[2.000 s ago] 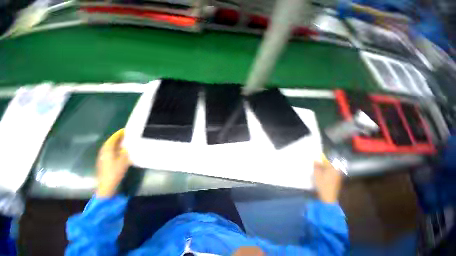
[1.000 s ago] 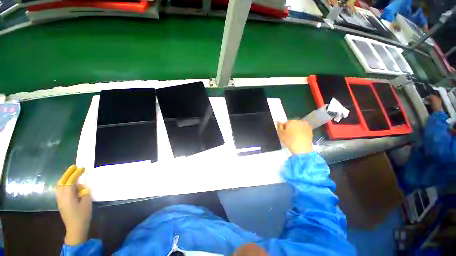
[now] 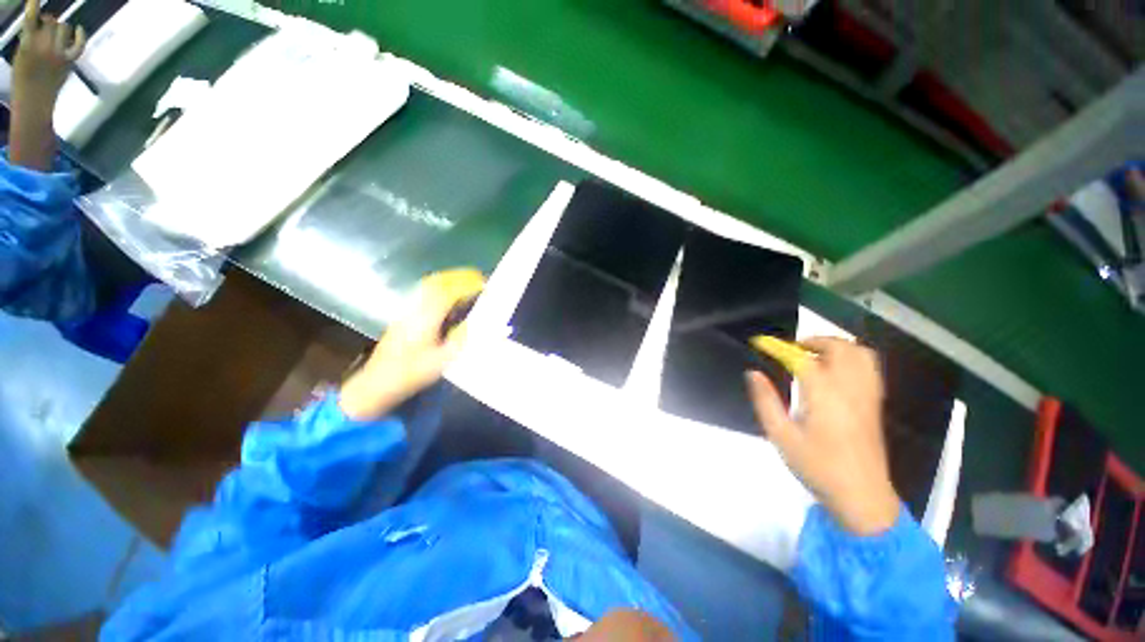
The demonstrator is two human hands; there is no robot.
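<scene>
The white foam tray (image 3: 703, 458) lies slanted on the dark green bench with three dark tablets. The left tablet (image 3: 596, 282) and middle tablet (image 3: 735, 295) lie black side up; the right tablet (image 3: 910, 389) is partly hidden behind my right hand. My left hand (image 3: 421, 332), with yellow finger cots, is at the tray's left edge, fingers curled and blurred; whether it grips the edge cannot be told. My right hand (image 3: 835, 420) is over the middle tablet's right side, thumb and yellow-tipped finger apart, holding nothing.
A pale sheet in clear plastic (image 3: 270, 126) lies on the bench at left. Another person's hand (image 3: 48, 63) is at far left. A red tray (image 3: 1055, 564) with a grey-white piece (image 3: 1017, 514) stands right. A metal post (image 3: 992, 188) slants beside the green belt. An open carton (image 3: 207, 376) is below the bench.
The view has swung left, bringing in the bagged sheet and another person. My right hand has moved from the tray's right edge to over the middle tablet. My left hand stays by the tray's left end.
</scene>
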